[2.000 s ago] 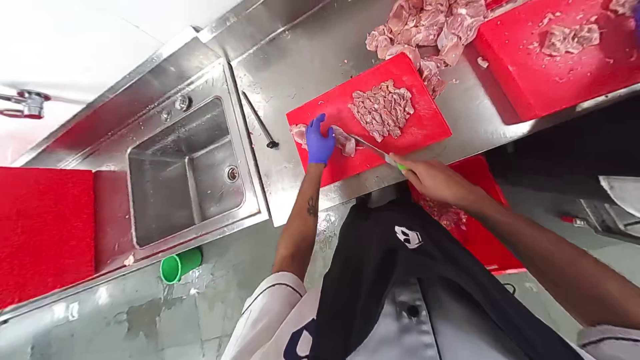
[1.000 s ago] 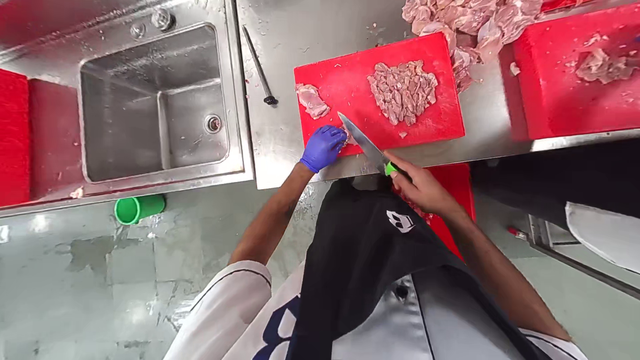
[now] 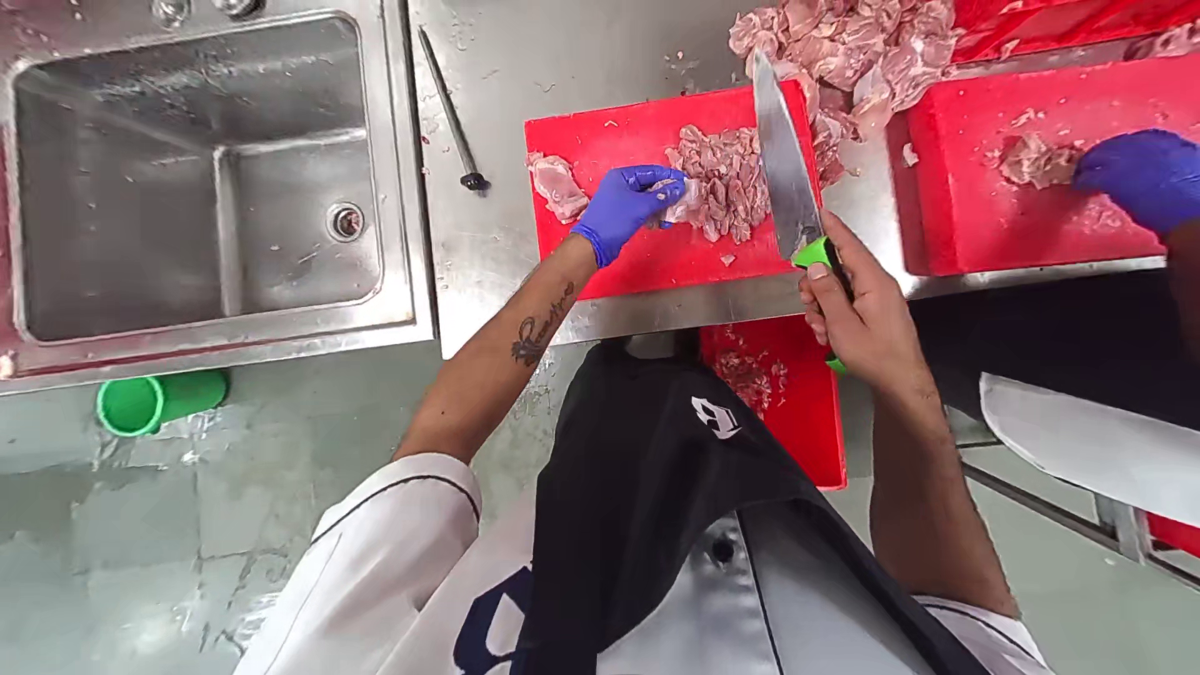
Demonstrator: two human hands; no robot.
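My left hand (image 3: 630,208), in a blue glove, grips a piece of raw meat (image 3: 689,201) at the left edge of a pile of cut meat (image 3: 729,173). The pile lies on a red cutting board (image 3: 647,267). Another raw piece (image 3: 559,187) rests on the board's left side. My right hand (image 3: 858,305), bare, holds a chef's knife (image 3: 786,159) by its green and black handle. The blade points away from me, above the board's right edge.
Large raw pieces (image 3: 853,47) are heaped behind the board. At right, a co-worker's gloved hand (image 3: 1139,178) touches meat on another red board (image 3: 984,225). A steel sink (image 3: 281,197), a dark rod (image 3: 450,112), a green bucket (image 3: 159,401) and a red container (image 3: 816,412) are around.
My left hand has moved from the board's front edge to the cut pile. The knife has moved right, away from my left hand. The co-worker's gloved hand has come into view.
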